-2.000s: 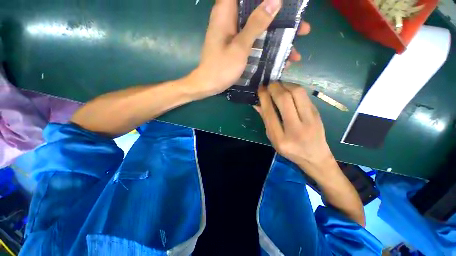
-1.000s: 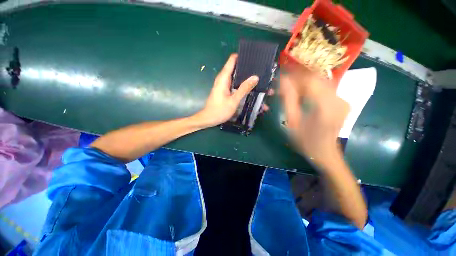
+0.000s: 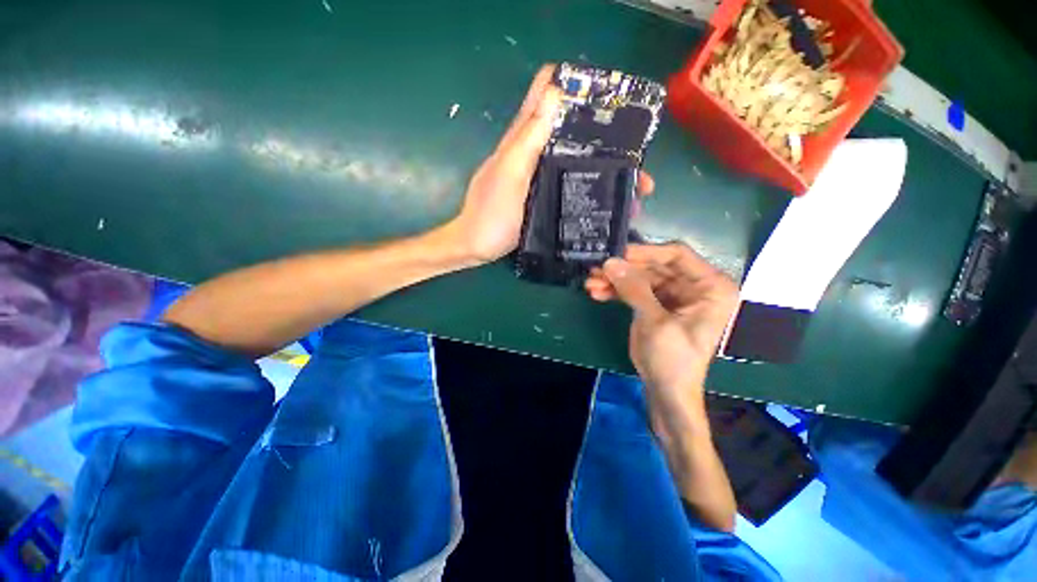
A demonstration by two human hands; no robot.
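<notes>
An opened smartphone (image 3: 546, 216) is held over the green bench, with its main board (image 3: 608, 102) at the upper end and a black battery (image 3: 588, 214) with white print in the lower half. My left hand (image 3: 508, 188) holds the phone along its left edge, and fingertips show past its right edge. My right hand (image 3: 671, 298) is at the phone's lower right corner, with thumb and fingertips together there. Whether the right fingertips pinch a small piece or only the phone's edge cannot be told.
A red bin (image 3: 751, 146) of tan strips (image 3: 773, 85) with a dark block (image 3: 799, 34) stands at the upper right. A white sheet (image 3: 821, 227) with a black end lies beside it. A dark unit (image 3: 976, 267) lies far right. A black tray (image 3: 756, 460) is below the bench.
The black ribbed plate over the phone is gone from view, and the board and battery now show. My right hand has moved from beside the red bin to the phone's lower corner.
</notes>
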